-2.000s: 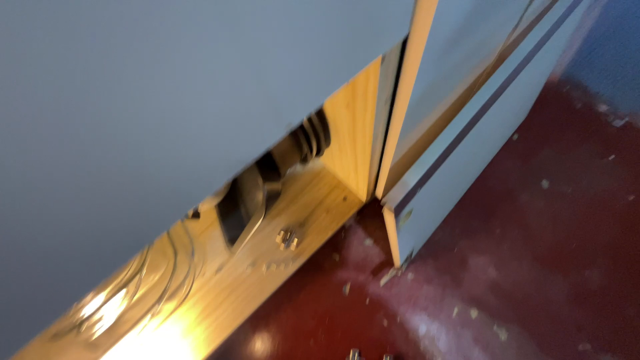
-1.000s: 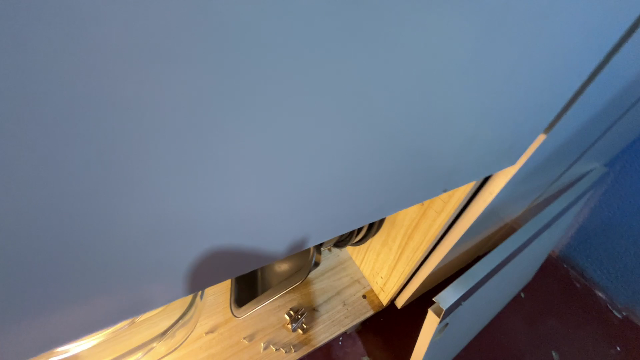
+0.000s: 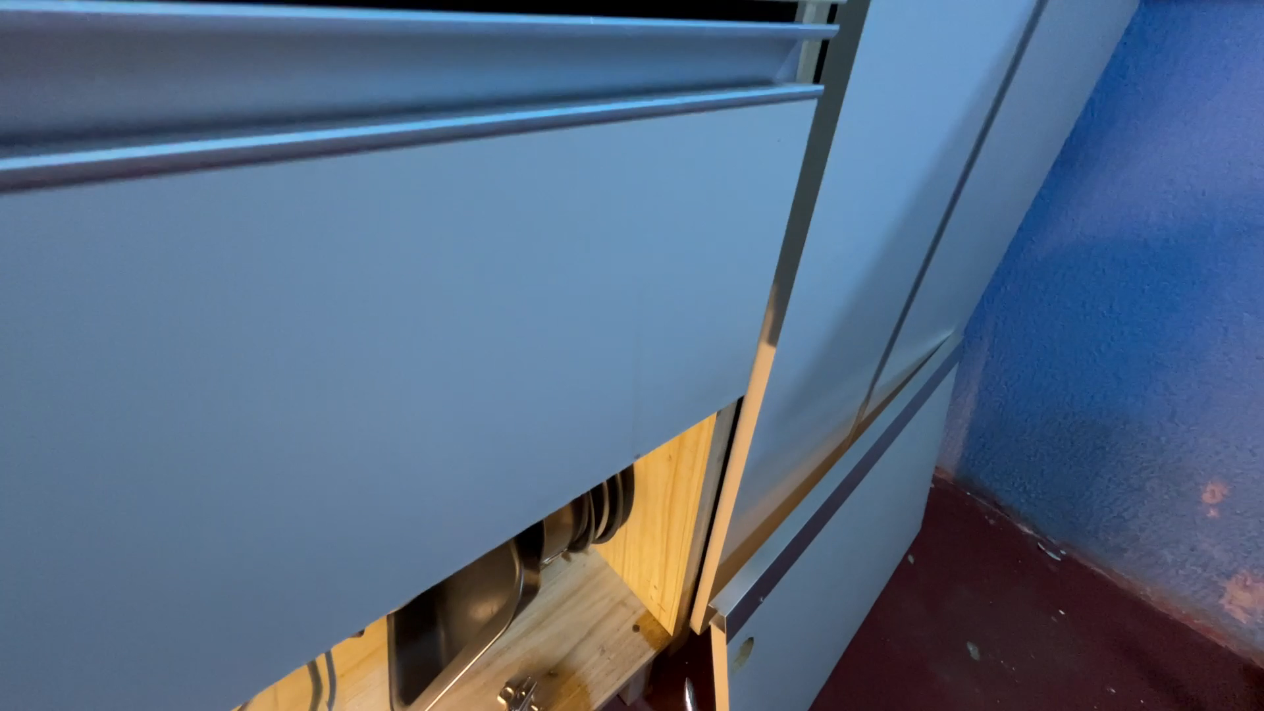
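Observation:
Neither my left hand nor my right hand is in view. A large pale blue-grey cabinet front (image 3: 395, 326) fills the left and middle, with a metal profile edge (image 3: 415, 128) along its top. Below its slanting lower edge a wooden cabinet interior (image 3: 671, 504) shows in warm light. Inside, a dark metal baking pan (image 3: 459, 622) lies on the wooden base (image 3: 583, 612), partly hidden by the front. Several dark round pans or lids (image 3: 607, 509) stand behind it. A small metal hinge part (image 3: 517, 693) lies near the base's front edge.
To the right, a detached-looking panel with a metal edge (image 3: 839, 553) leans by tall grey cabinet doors (image 3: 889, 227). Beyond are a rough blue wall (image 3: 1126, 346) and a dark red floor (image 3: 948, 612) with small bits of debris.
The view has shifted a lot, now showing the upper edge of the cabinet front and more of the blue wall. The dark shadow on the front one second ago is gone.

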